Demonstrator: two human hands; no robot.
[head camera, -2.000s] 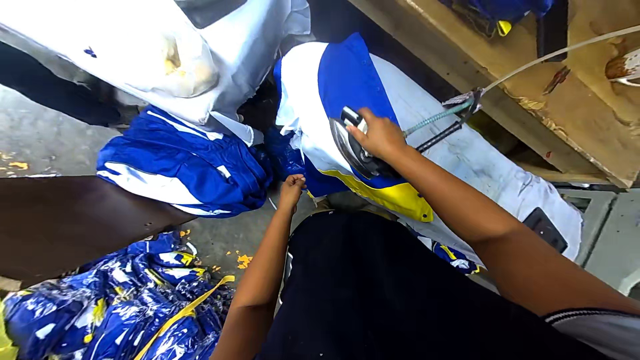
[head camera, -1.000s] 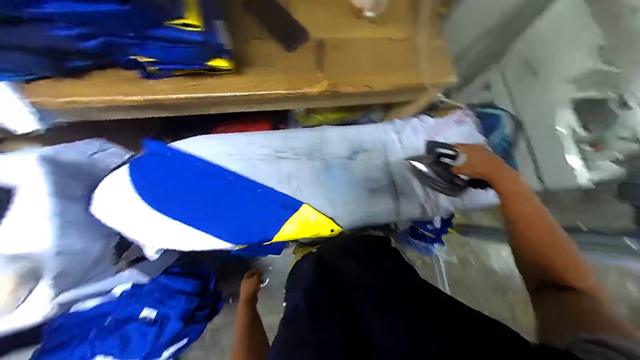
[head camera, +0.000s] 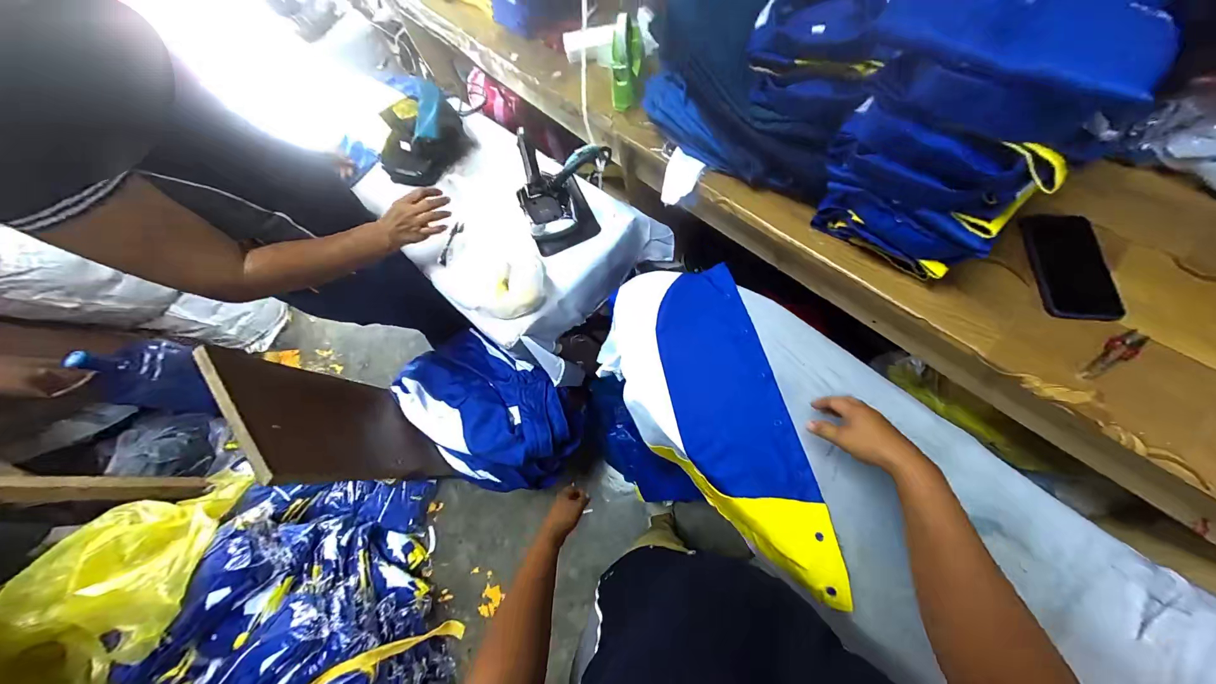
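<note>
A blue, white and yellow garment (head camera: 731, 380) lies over the left end of a pale padded ironing board (head camera: 959, 532). Over the board, just right of the blue panel, is my right hand (head camera: 860, 432), empty with its fingers apart. My left hand (head camera: 567, 510) hangs low beside the board, near a bundled blue and white garment (head camera: 494, 408); its fingers look curled, and whether they hold anything cannot be told. The iron that my right hand held is out of view. Another iron (head camera: 553, 204) rests on the white-covered table across from me.
A co-worker's hand (head camera: 415, 218) reaches over the white-covered table (head camera: 608, 256). Folded blue garments (head camera: 950, 142), a phone (head camera: 1073, 266) and small red-handled snips (head camera: 1114, 353) lie on the wooden shelf (head camera: 1007, 370). Plastic-wrapped blue garments (head camera: 313, 579) and a yellow plastic bag (head camera: 114, 579) are at lower left.
My right hand has let go of the iron, which it held at the board's far right end one second ago, and has come back toward the garment. The view has swung left.
</note>
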